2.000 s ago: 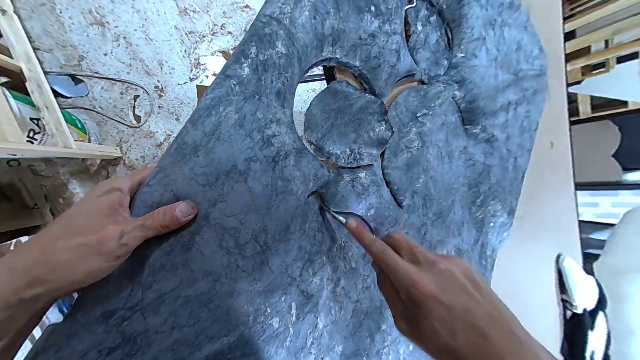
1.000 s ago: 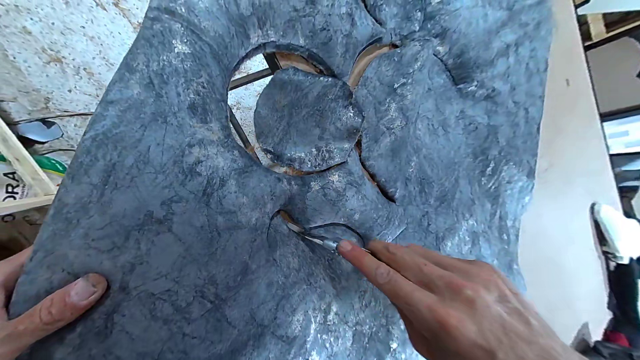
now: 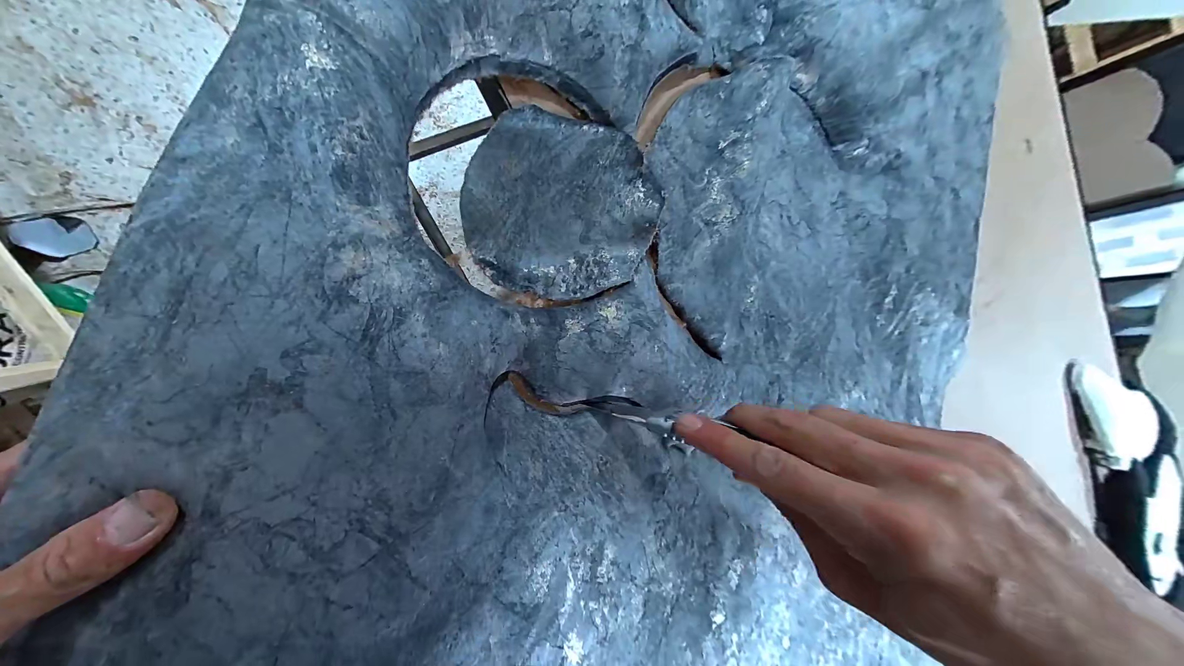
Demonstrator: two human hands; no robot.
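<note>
A large sheet of blue-grey marbled material, perhaps leather (image 3: 305,407), fills most of the view. My left hand (image 3: 92,546) grips its left edge, thumb on top and fingers underneath. In my right hand (image 3: 888,499) are scissors (image 3: 657,424), their handles mostly hidden; the blades lie in a curved cut at the sheet's lower middle. Above the cut, a round flap (image 3: 555,199) hangs partly in a round hole, through which dark bars and a pale floor show. Another curved cut bounds a larger rounded part to its right.
A pale board or tabletop (image 3: 1017,231) lies beneath the sheet on the right. A wooden frame (image 3: 32,305) with a printed bag stands at the far left, by a speckled floor (image 3: 102,102). Shelving and a white shoe (image 3: 1115,416) are at the right.
The view has come closer to the sheet. The cut at the scissors is longer and gapes more than two seconds ago. My left hand remains at the sheet's left edge.
</note>
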